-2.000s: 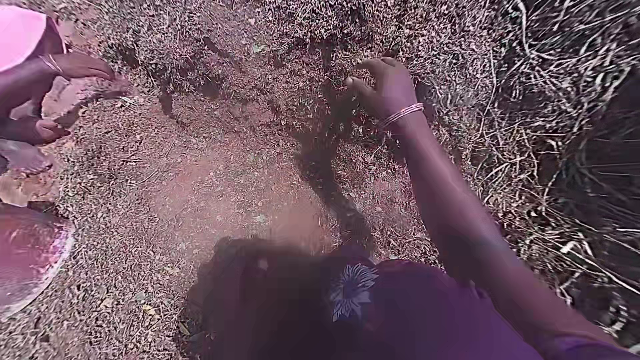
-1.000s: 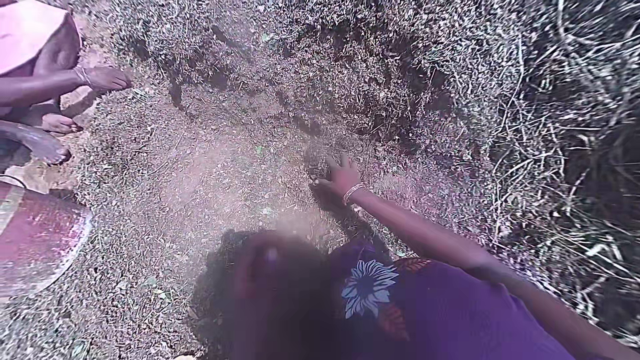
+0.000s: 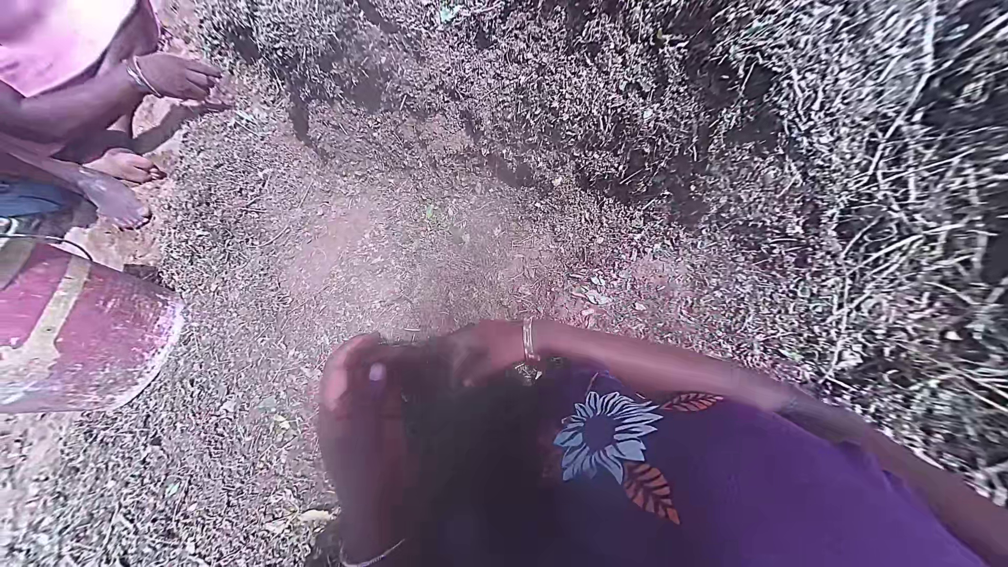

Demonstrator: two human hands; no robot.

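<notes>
My right hand [image 3: 482, 348] is blurred and partly in dark shade at the lower middle, bangles at its wrist. It is low over the ground, near the front of my purple cloth [image 3: 748, 472] printed with a pale flower and orange leaves. Its fingertips are hidden in the shade, so I cannot tell whether it holds anything. Just left of it is a blurred brown body part [image 3: 354, 394], with a thin band lower down; I cannot tell which part it is. My left hand cannot be made out. Dry plant bits and dusty soil [image 3: 339, 252] lie ahead of my right hand.
A worn reddish container [image 3: 87, 331] with a wire handle lies at the left edge. Above it are another person's feet [image 3: 118, 197] and a braceleted hand [image 3: 177, 77]. Dry stalks [image 3: 890, 197] are heaped at the right; low, dry plants [image 3: 551, 79] cover the upper middle.
My right hand has come back from the plants at the upper middle, down and left toward my body. More of the reddish container shows at the left.
</notes>
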